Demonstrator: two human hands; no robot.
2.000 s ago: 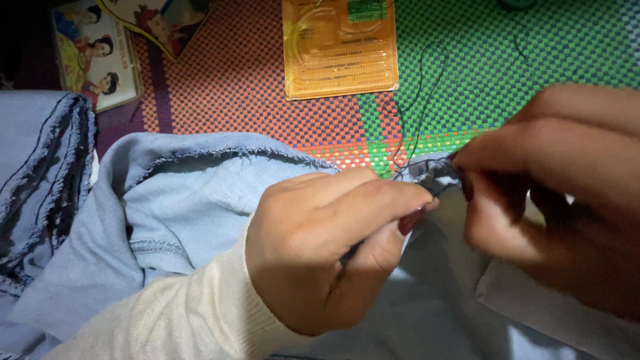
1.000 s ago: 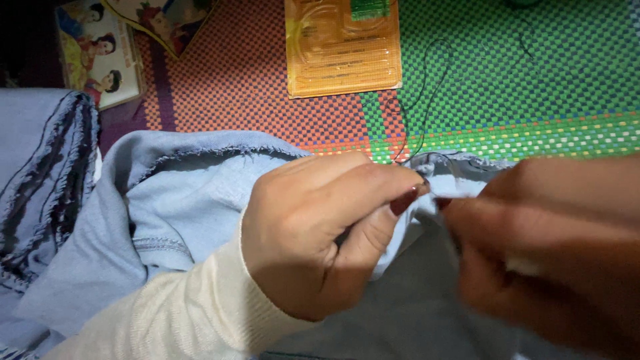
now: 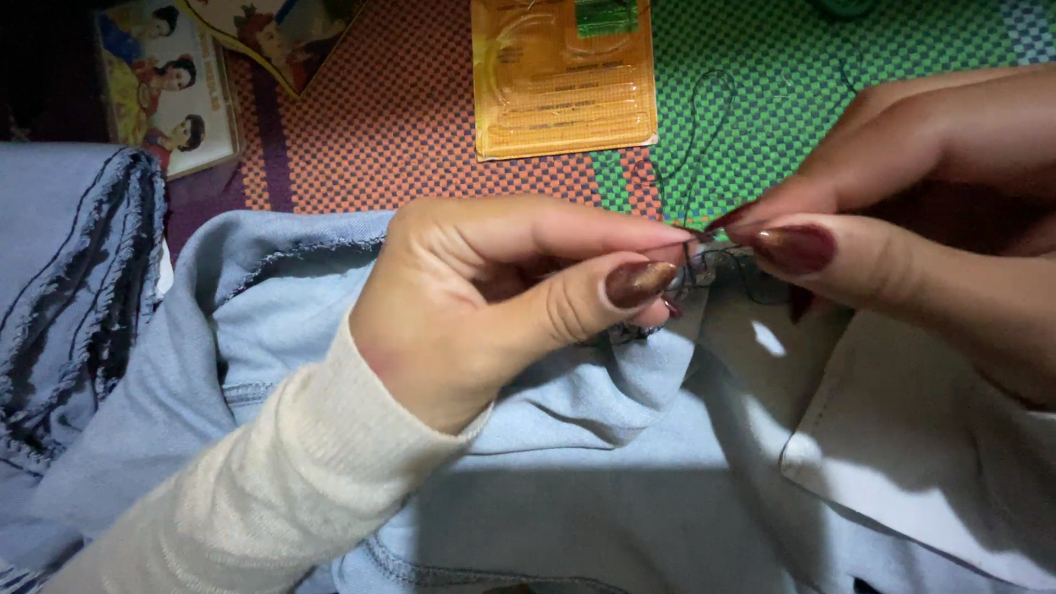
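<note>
Light blue denim fabric with frayed, dark-stitched edges spreads below both hands. My left hand, in a cream sleeve, pinches the fabric's edge between thumb and fingers near the centre. Close to its fingertips, my right hand holds its thumb and index finger together on dark thread. Whether a needle is between them cannot be told. A loop of the dark thread rises from the fingertips and lies over the woven mat.
An orange blister card lies on the woven mat beyond the hands. Folded denim with frayed edges is at the left. A picture case and a yellow-edged picture piece lie at the upper left.
The fabric edge that stretched right between the hands one second ago is now bunched under my left fingers. My right hand has come up off it, its fingertips now beside my left ones.
</note>
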